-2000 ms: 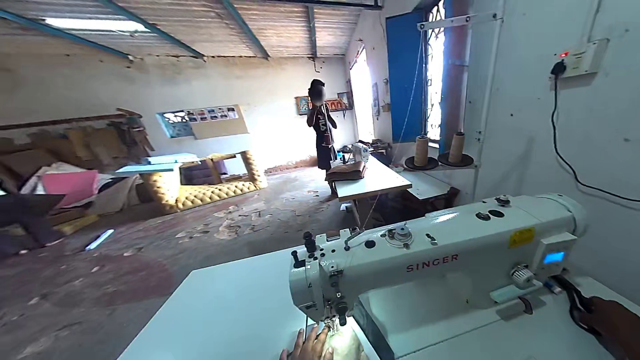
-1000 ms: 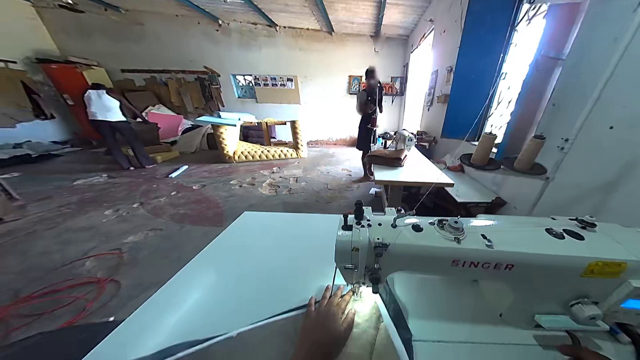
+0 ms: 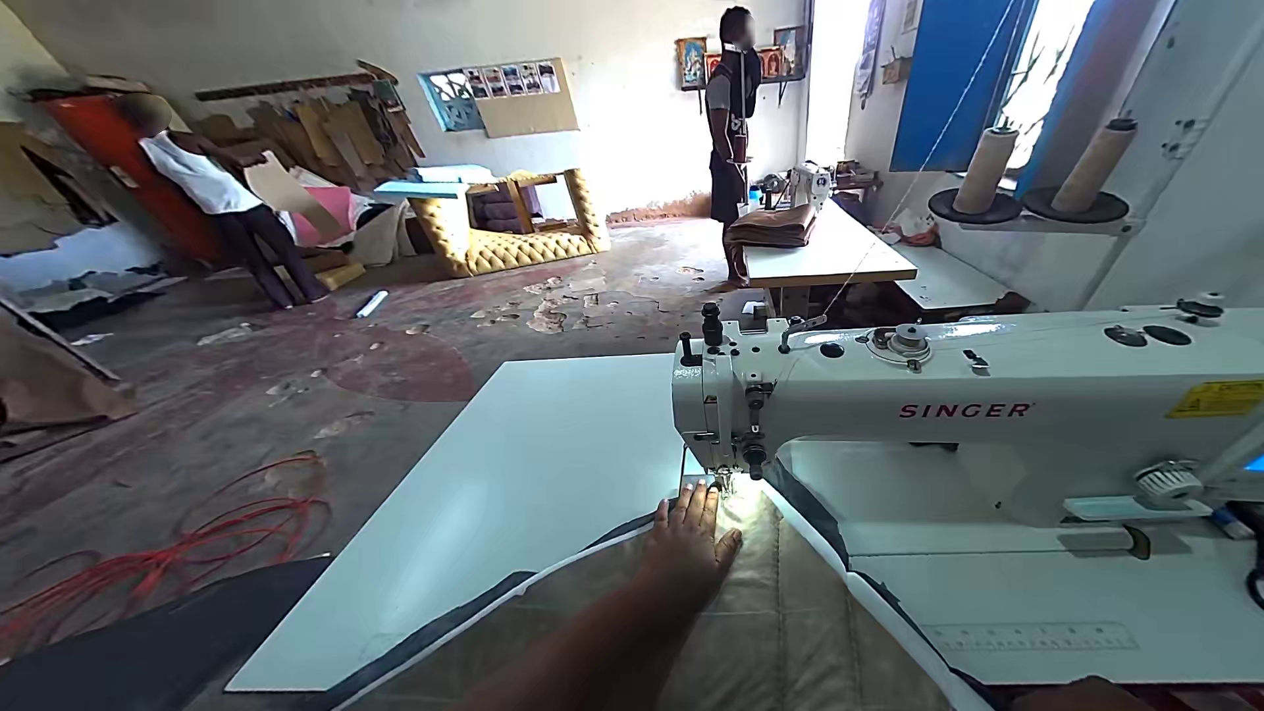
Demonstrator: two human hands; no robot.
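My left hand (image 3: pixel 691 543) lies flat, fingers spread, on a tan fabric panel (image 3: pixel 760 612) with white edging and dark material along its borders. Its fingertips are close beside the lit needle area of a white Singer sewing machine (image 3: pixel 948 415). At the bottom edge, only a dark sliver of my right hand (image 3: pixel 1081 694) shows near the panel's right border; its fingers are hidden. The panel runs under the presser foot and drapes toward me over the white table (image 3: pixel 553 434).
Black-handled scissors (image 3: pixel 1256 583) lie at the right edge. Thread cones (image 3: pixel 986 170) stand on a wall shelf. One person stands by another sewing table (image 3: pixel 829 259); another bends near a red cabinet (image 3: pixel 123 158). Red cable (image 3: pixel 168 563) and a tufted sofa frame (image 3: pixel 528 252) are on the floor.
My right hand has moved from the machine's right end down to the bottom edge. Scissors held there two seconds ago are out of it. The view has swung left.
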